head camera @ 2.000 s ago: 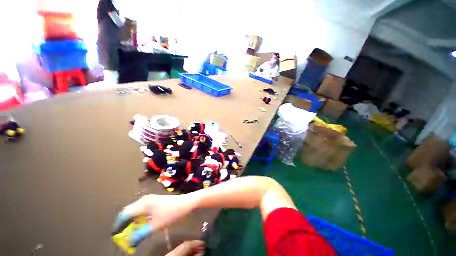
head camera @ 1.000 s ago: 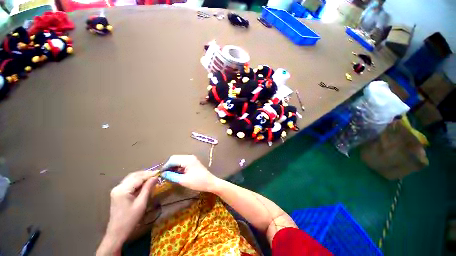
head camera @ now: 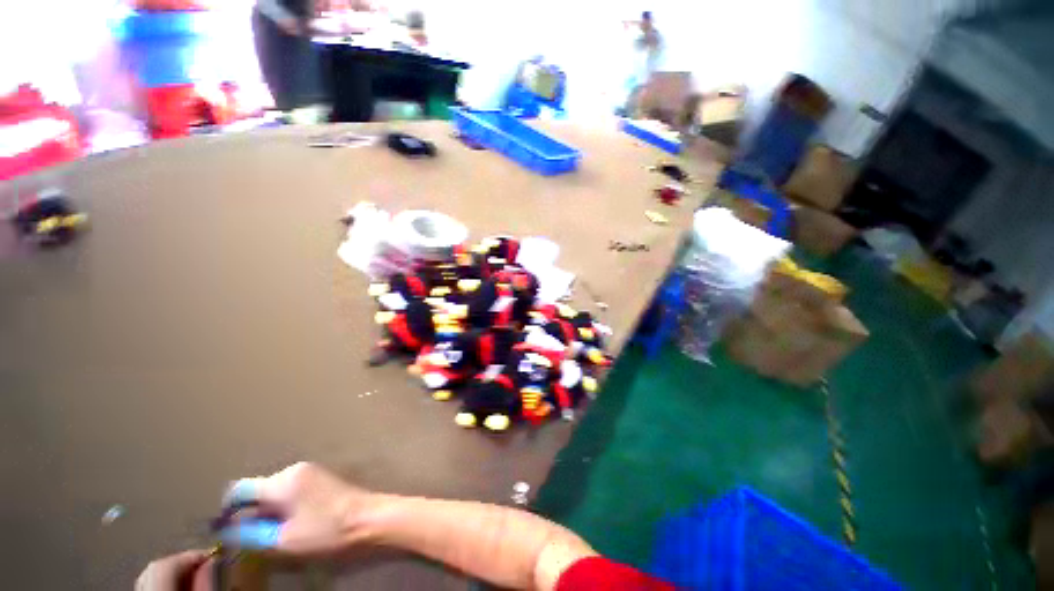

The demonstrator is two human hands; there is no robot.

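My right hand (head camera: 303, 510) is at the lower left of the picture, with pale blue on its bent fingers. Something small and dark shows between these fingers, too blurred to name. My left hand (head camera: 173, 573) is close beside it, mostly cut off by the bottom edge. A bit of yellow shows below the fingers; I cannot tell what it is. A pile of black and red plush penguins (head camera: 491, 335) with yellow feet lies on the brown table (head camera: 208, 346), beyond my right forearm.
A white label roll (head camera: 429, 231) stands behind the pile. One penguin (head camera: 49, 219) lies far left. A blue tray (head camera: 517, 141) is at the table's back. Blue crate (head camera: 763, 543) is at lower right. Cartons (head camera: 795, 329) stand on the green floor. People are in the background.
The view has tilted up since one second ago, so my hands sit lower and are partly cut off. They remain close together. The snips and apron seen then are no longer clearly visible.
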